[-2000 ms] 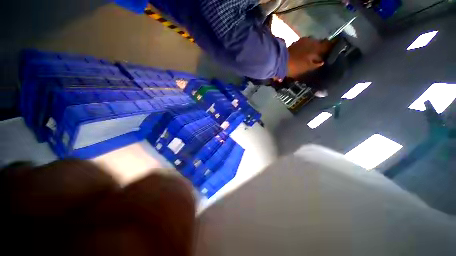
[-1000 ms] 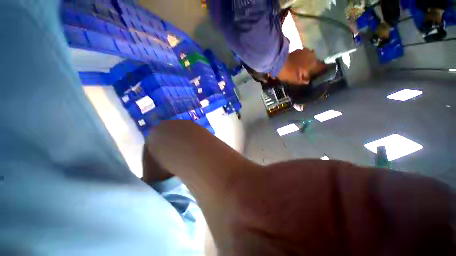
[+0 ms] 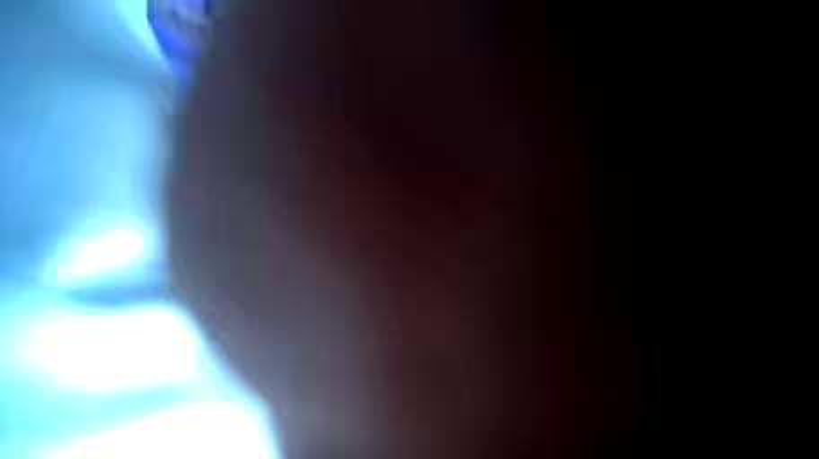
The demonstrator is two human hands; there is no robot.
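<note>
A dark, blurred shape, seemingly a hand (image 3: 359, 269) very close to the lens, covers most of the head view from the centre to the right edge. I cannot tell whether it is my left or my right hand, nor whether its fingers are open or closed. No held object can be made out. Light blue cloth (image 3: 81, 170) fills the left side, with bright white patches low down. No work piece shows.
A small blurred blue-violet patch (image 3: 180, 31) shows at the top left, too unclear to name. The right part of the view is black. Everything else is hidden.
The hand has come closer and now covers most of the view. The stacked blue bins, the other person and the ceiling lights have gone from sight. Light blue cloth remains at the left.
</note>
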